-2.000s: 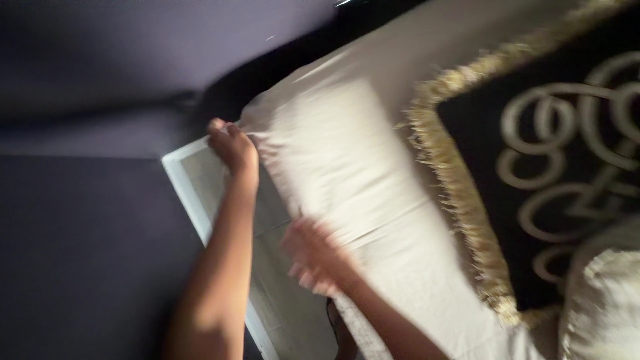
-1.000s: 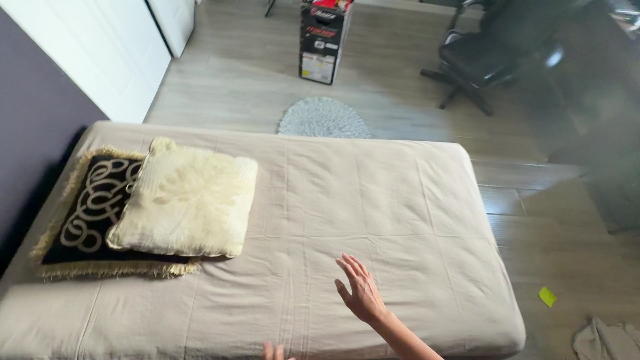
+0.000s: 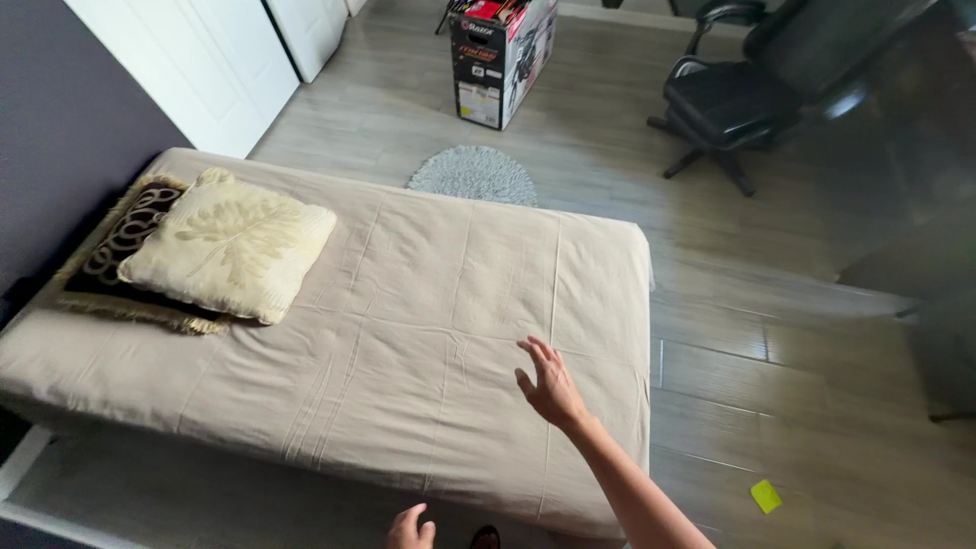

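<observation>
A beige fitted sheet point(image 3: 457, 335) covers the mattress, with creases running across it. My right hand point(image 3: 550, 385) is over the right half of the bed, fingers spread and holding nothing; whether it touches the cloth I cannot tell. Low in the view, beside the bed's near edge, my left hand point(image 3: 412, 528) is partly cut off, its visible fingers apart and nothing between them. At the left end lies a cream pillow with a leaf pattern point(image 3: 236, 244), resting on a black cushion with gold fringe point(image 3: 126, 244).
Beyond the bed are a round grey rug point(image 3: 476, 175), a printed Razor cardboard box point(image 3: 488, 72) and a black office chair point(image 3: 732, 99). A yellow-green paper point(image 3: 765, 496) lies on the tiled floor at right. A pale frame rail point(image 3: 61, 526) runs low at left, near a dark wall point(image 3: 69, 99).
Two seconds ago my left hand gripped the sheet at a mattress corner; now it is off it. The view has swung widely to show the whole bed.
</observation>
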